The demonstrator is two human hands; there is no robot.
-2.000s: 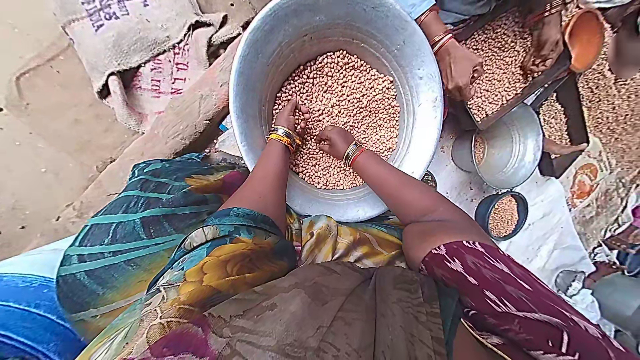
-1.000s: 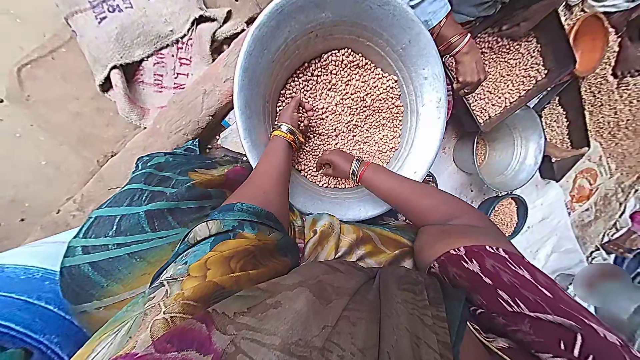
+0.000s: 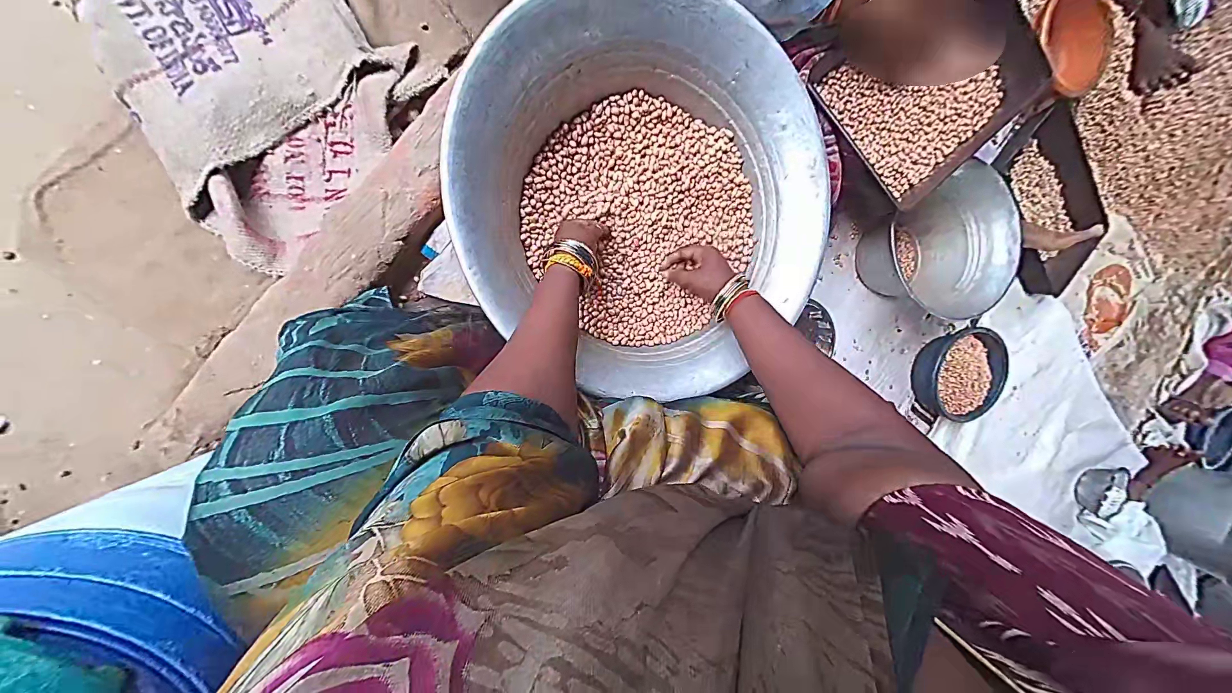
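A large round aluminium basin (image 3: 789, 192) holds a heap of shelled peanuts or similar pinkish nuts (image 3: 654, 173). My left hand (image 3: 583, 231), with bangles at the wrist, rests on the heap at its left side, its fingertips partly among the nuts. On the right side of the heap is my right hand (image 3: 698, 269), fingers curled and pointing left, thumb near the forefinger. The hands are apart. Whether either one has a nut between its fingers cannot be told.
At the upper left lie printed jute sacks (image 3: 231, 96). To the right are a dark tray of nuts (image 3: 905, 125), a metal pot (image 3: 962, 241), a small dark bowl of nuts (image 3: 962, 375) and an orange bowl (image 3: 1073, 43). A blue plastic tub (image 3: 106, 597) stands lower left.
My right hand has moved a little away from my left hand, to the right. Beyond the basin, the other person's hand over the tray has shifted and is now blurred.
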